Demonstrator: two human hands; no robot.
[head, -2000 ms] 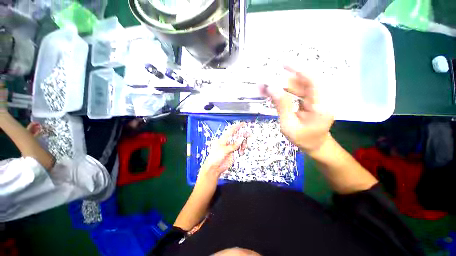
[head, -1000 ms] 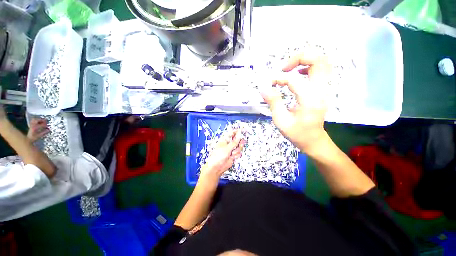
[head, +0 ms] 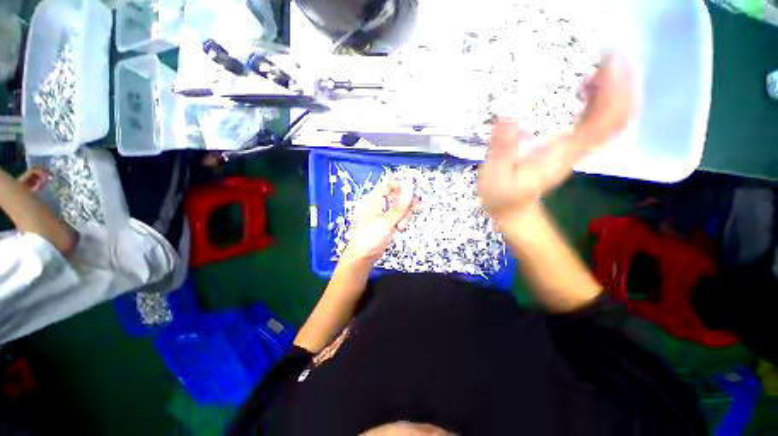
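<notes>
My left hand (head: 375, 220) is palm up over the left part of the blue parts bin (head: 319, 213), fingers curled around small parts. The bin is heaped with small silvery-white parts (head: 452, 226). My right hand (head: 546, 166) is blurred, above the front edge of the large white tray (head: 674, 145), its thumb and fingers spread apart; I see nothing in it. Small parts are scattered in the tray. The pale assembly fixture (head: 388, 136) lies left of my right hand, behind the blue bin.
The steel bowl (head: 362, 21) is cut off at the top. Black cylinder fittings (head: 269, 68) stand left of the fixture. Clear boxes (head: 141, 106) and long clear bins (head: 68, 77) are at left, beside a neighbouring person's arm (head: 38, 217). Red stools (head: 229, 221) stand below.
The view has shifted, so the bench sits higher and the bowl is mostly out of frame. My right hand has spread open and its fingers point right over the tray. My left hand stays over the bin.
</notes>
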